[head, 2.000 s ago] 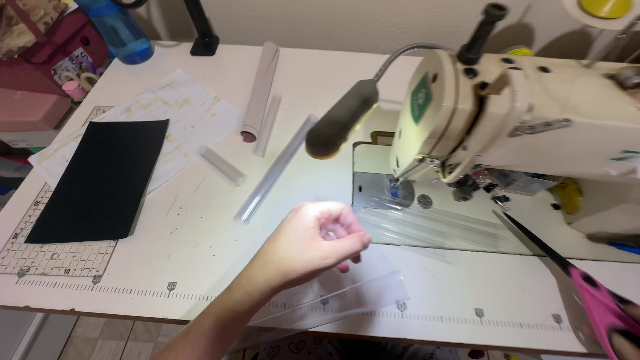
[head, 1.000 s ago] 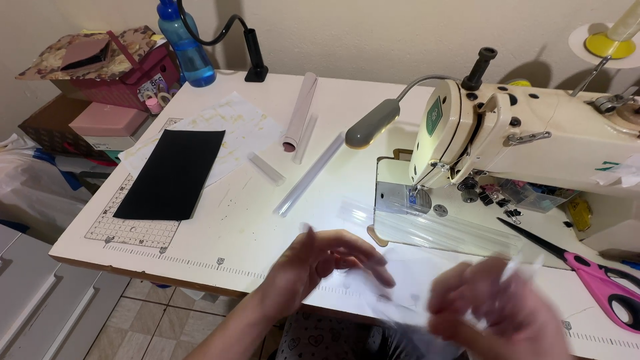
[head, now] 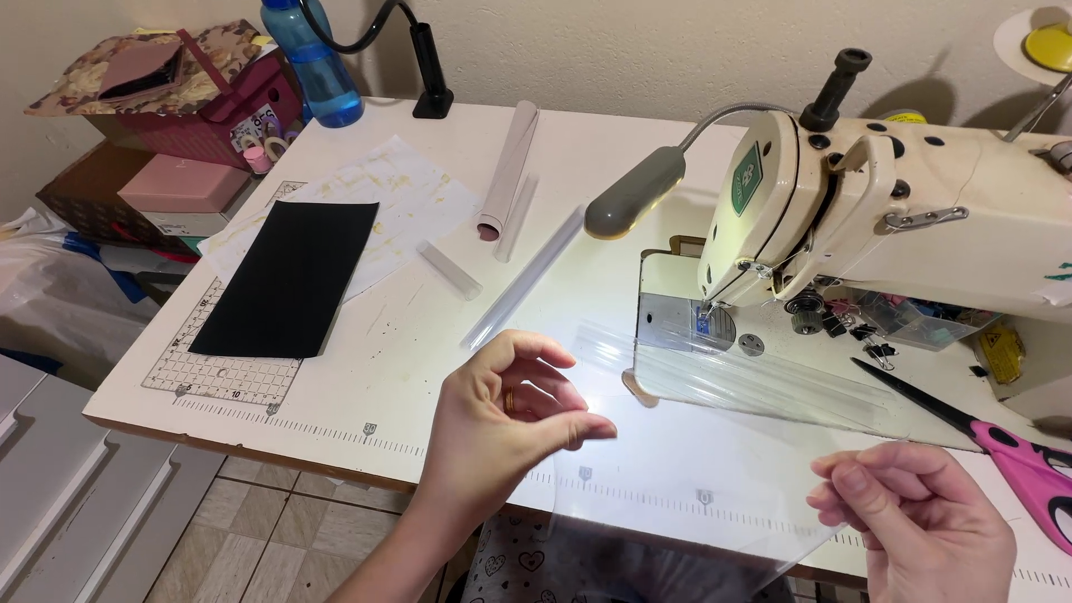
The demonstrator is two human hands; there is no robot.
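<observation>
A clear plastic sheet [head: 670, 528] spans the space between my two hands, over the table's front edge. My right hand [head: 921, 519] pinches its right edge between thumb and fingers. My left hand [head: 519, 410] is curled at the sheet's upper left, thumb and fingertips apart; whether it touches the plastic I cannot tell. Clear plastic strips [head: 737, 377] lie beyond the hands, across the sewing machine's bed. Behind them stands the cream sewing machine [head: 837, 201], its needle above the metal plate. Pink-handled scissors [head: 1009, 461] rest to the right, blades pointing up and left.
A black rectangular piece [head: 289, 280] lies on a gridded ruler [head: 222, 377] and stained paper [head: 419, 184] at left. Rolled material [head: 511, 167] and clear rolls [head: 528, 276] lie mid-table. A grey lamp [head: 636, 193] overhangs the table. A blue bottle [head: 318, 75] stands behind.
My right hand, out of view two seconds ago, has come in at the right and now pinches the clear sheet. The view has shifted to show more of the left side.
</observation>
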